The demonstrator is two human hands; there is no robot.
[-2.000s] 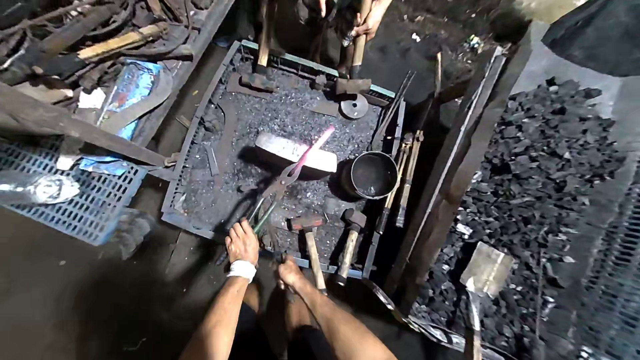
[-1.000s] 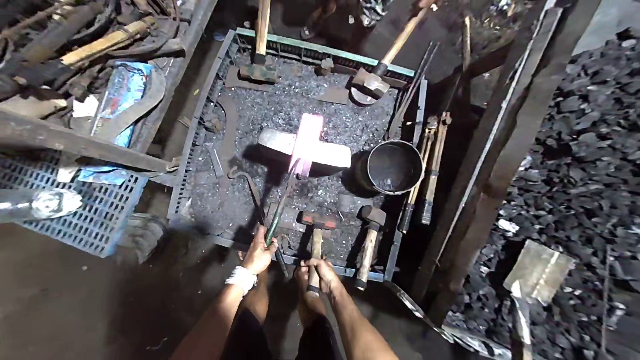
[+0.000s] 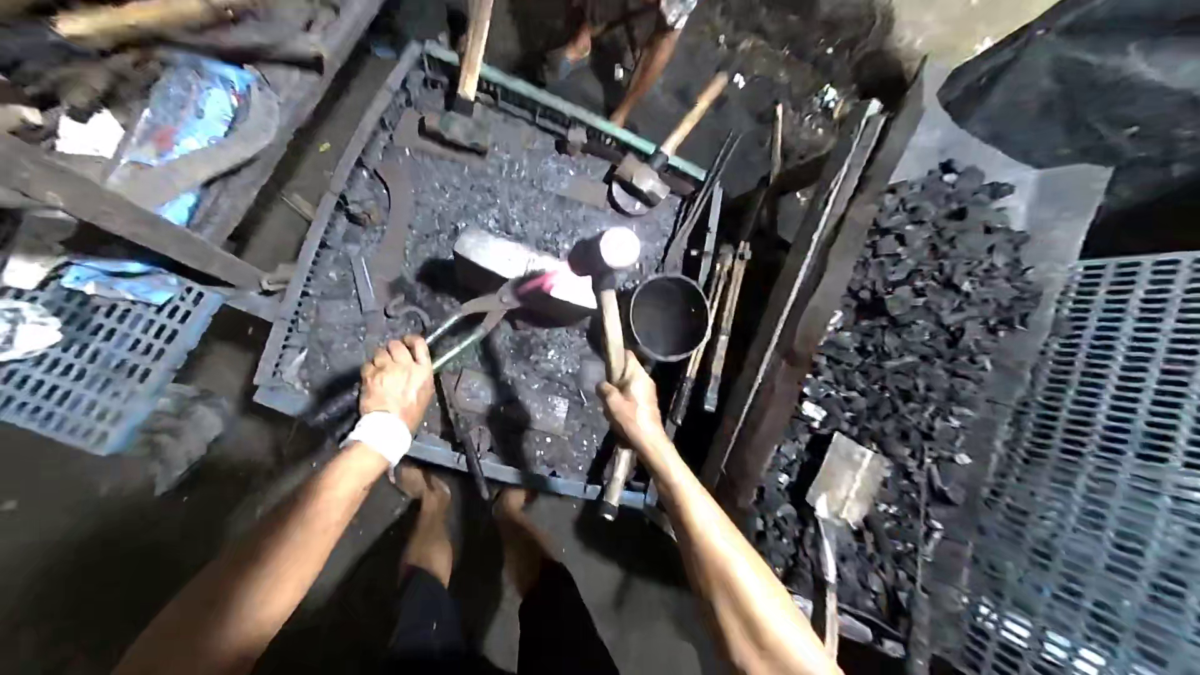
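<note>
My left hand (image 3: 397, 382), with a white band at the wrist, is closed on the green handles of metal tongs (image 3: 469, 323). Their jaws grip a pink-glowing piece of hot metal (image 3: 539, 283), which lies over a steel anvil block (image 3: 497, 261); its far end is hidden by the hammer. In my right hand (image 3: 632, 398) is the wooden handle of a hammer (image 3: 612, 309), its bright round face above the block's right end. A round metal container (image 3: 669, 317) stands just right of the hammer. Below my right hand, another wooden handle (image 3: 617, 483) shows, its head hidden.
A crate-edged bed of dark debris (image 3: 422, 450) surrounds the block. Two sledgehammers (image 3: 457, 129) (image 3: 641, 176) rest along its far edge, near another person's legs (image 3: 647, 70). Several long tools (image 3: 727, 323) lie at the right. Beyond a beam (image 3: 797, 319) are charcoal (image 3: 937, 281) and a shovel (image 3: 848, 480).
My right hand has moved up from low by the near edge and now holds a raised hammer. The hot metal glows less brightly than one second ago. The far sledgehammers are no longer held by visible hands.
</note>
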